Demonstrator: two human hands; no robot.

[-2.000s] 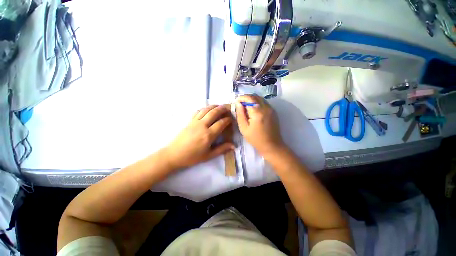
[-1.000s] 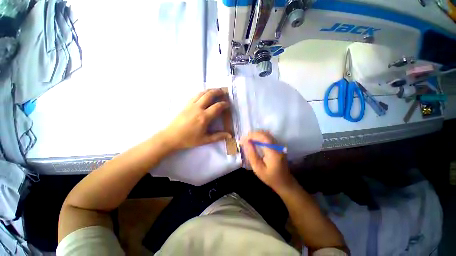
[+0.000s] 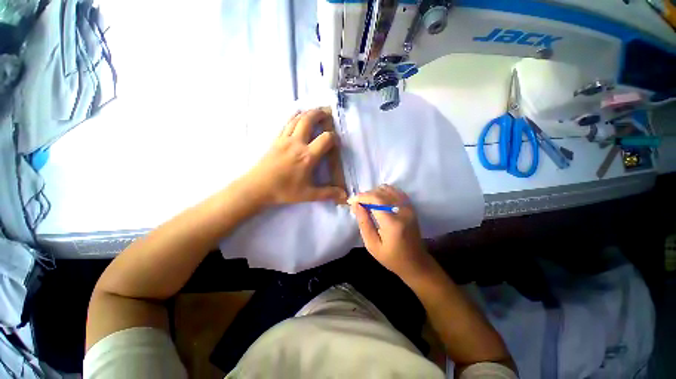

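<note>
A pale lavender-white fabric panel lies on the white table under the needle area and hangs over the front edge. A narrow band with a darker line runs down it. My left hand presses a flat tan ruler onto the panel along this band, fingers spread; the ruler is partly hidden by the hand. My right hand holds a blue marking pen like a pencil, its tip side at the lower end of the ruler, close to my left thumb. The exact tip is hidden by the fingers.
The white sewing machine stands at the top, its presser foot over the panel. Blue-handled scissors and a slim tool lie right. Small tools clutter the far right. Grey-blue cut pieces are heaped left.
Over two seconds my right hand has moved from near the presser foot down to the ruler's lower end. The ruler's lower part is less exposed now. The machine appears higher in view.
</note>
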